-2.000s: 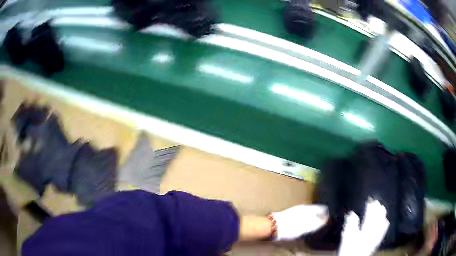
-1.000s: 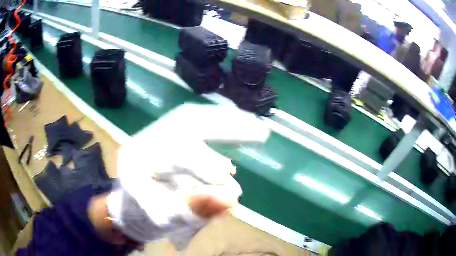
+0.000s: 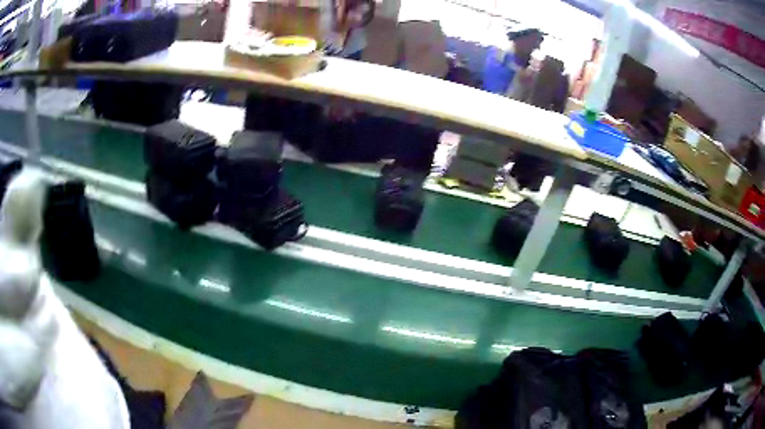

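A white-gloved hand (image 3: 50, 352), which looks like my left hand, is large, blurred and cut off at the left edge. Whether it holds anything cannot be told. My right hand cannot be made out. Loose speaker grilles lie on the cardboard-covered bench at the bottom left: a grey one with a notched end (image 3: 201, 409) and a darker one (image 3: 144, 409) beside the glove. Black speaker cabinets (image 3: 541, 394) stand close together at the bottom right, cut off by the lower edge, with round drivers faintly visible low on them.
The green conveyor (image 3: 335, 335) with white rails crosses the view. A black speaker (image 3: 71, 230) stands on it at left; stacked speakers (image 3: 180, 172) and others stand farther back. A raised shelf (image 3: 419, 96) on white posts carries a blue tray (image 3: 597, 134). A person (image 3: 512, 63) is beyond.
The view has swung up and to the right. The white gloves, central one second ago, now show only at the left edge. The cabinets at the bottom right show more fully.
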